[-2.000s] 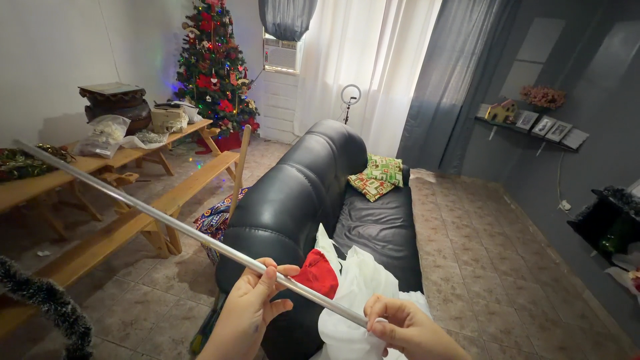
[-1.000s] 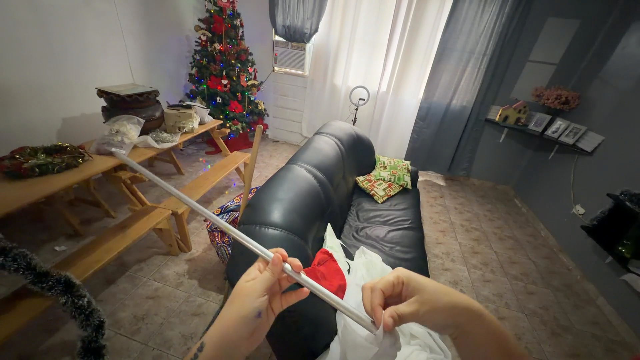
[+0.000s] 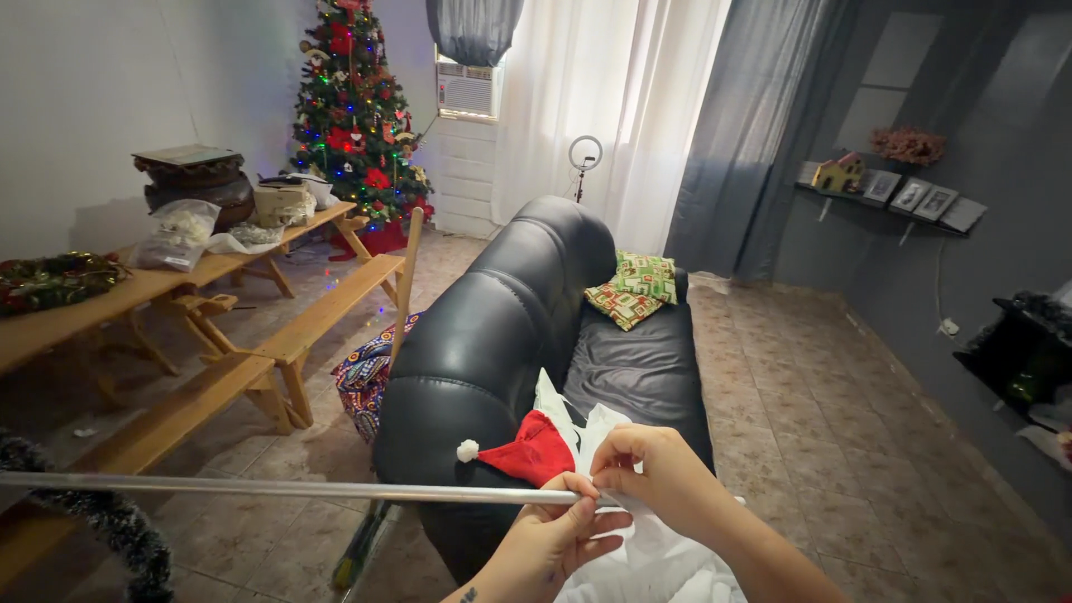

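A long pale metal rod runs nearly level from the left edge of the view to my hands. My left hand grips it near its right end between thumb and fingers. Just above and touching near that end is my right hand, its thumb and forefinger pinched together on white fabric or the rod's end; which one is not clear. White cloth hangs below and behind both hands. A red Santa hat with a white pompom lies against the black leather sofa, beside the white cloth.
Wooden benches and a table with a wreath, bags and a pot stand left. Dark tinsel hangs lower left. Beyond are a Christmas tree and a ring light. Patterned cushions lie on the sofa.
The rod has swung from a slant to nearly level, its far end lower at left. My left hand has slid close to the right hand at the rod's right end. The hat's pompom now shows.
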